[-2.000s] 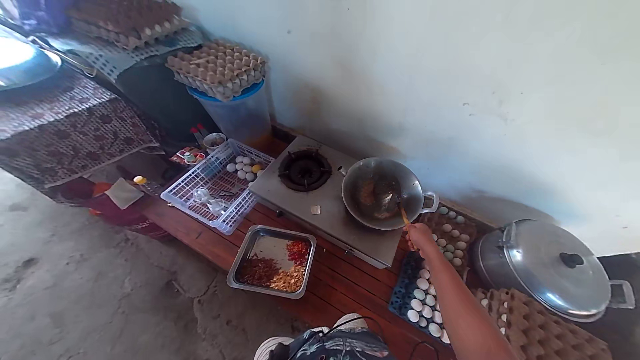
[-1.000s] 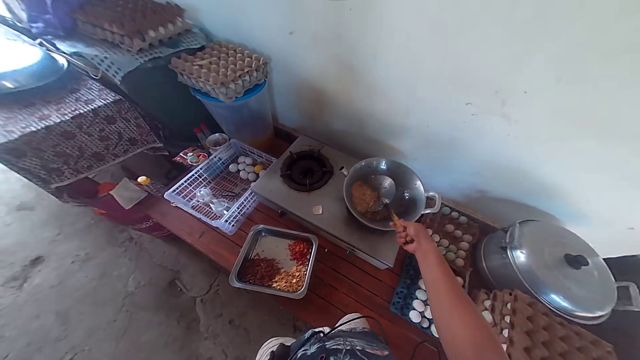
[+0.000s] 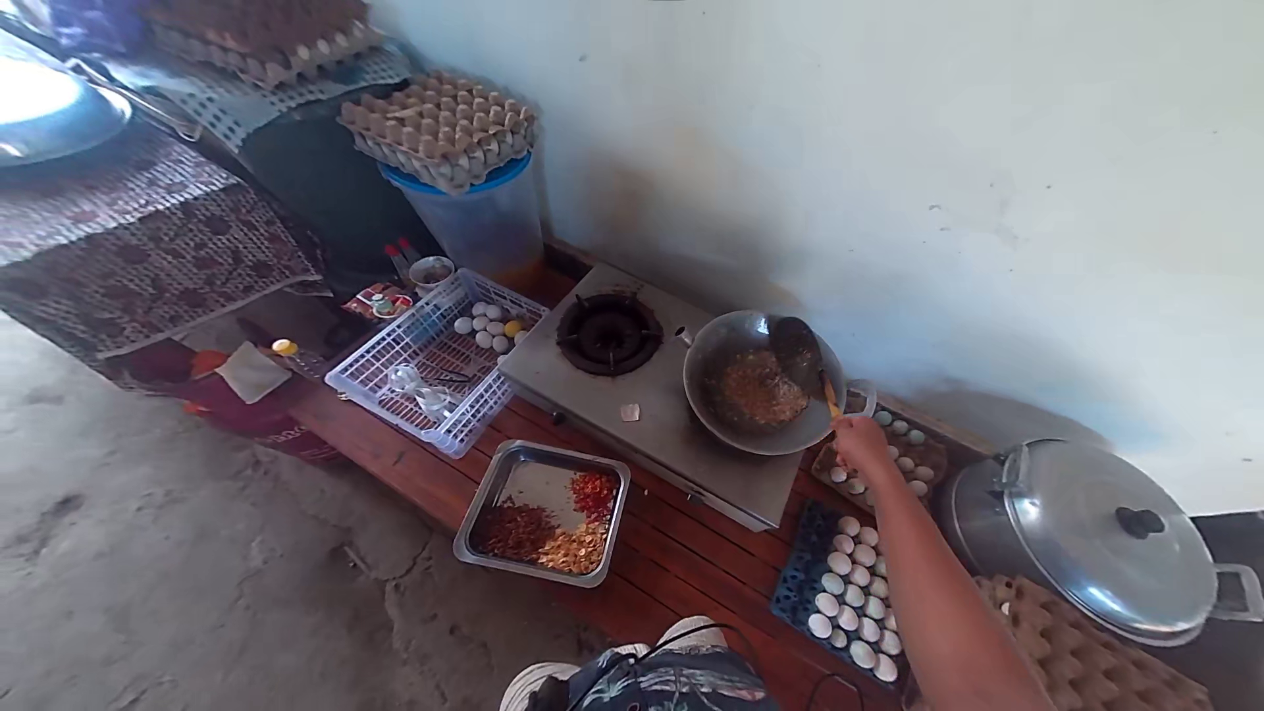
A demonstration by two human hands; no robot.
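My right hand (image 3: pixel 861 444) is closed around the wooden handle of a wide metal turner (image 3: pixel 796 351), whose dark blade is inside a metal wok (image 3: pixel 711 420) on the right burner of a two-burner gas stove (image 3: pixel 553 385). Chopped, browned food (image 3: pixel 758 388) lies at the bottom of the wok, left of the blade. The left burner (image 3: pixel 609 334) is bare. In front of the stove, a square steel tray (image 3: pixel 538 474) holds separate heaps of chopped red, brown and pale golden ingredients. My left hand is not in view.
Beneath my forearm, a dark egg tray (image 3: pixel 795 583) holds white eggs. A large lidded pot (image 3: pixel 1106 533) stands at the right beside cardboard egg trays (image 3: pixel 1086 652). A white plastic basket (image 3: pixel 360 380) with eggs sits left of the stove, near a blue-lidded container (image 3: pixel 474 212). The wall rises behind.
The turner's blade has shifted to the wok's upper right side from nearer its middle a second ago. The food shows more spread out across the bottom. My right hand has stayed on the handle.
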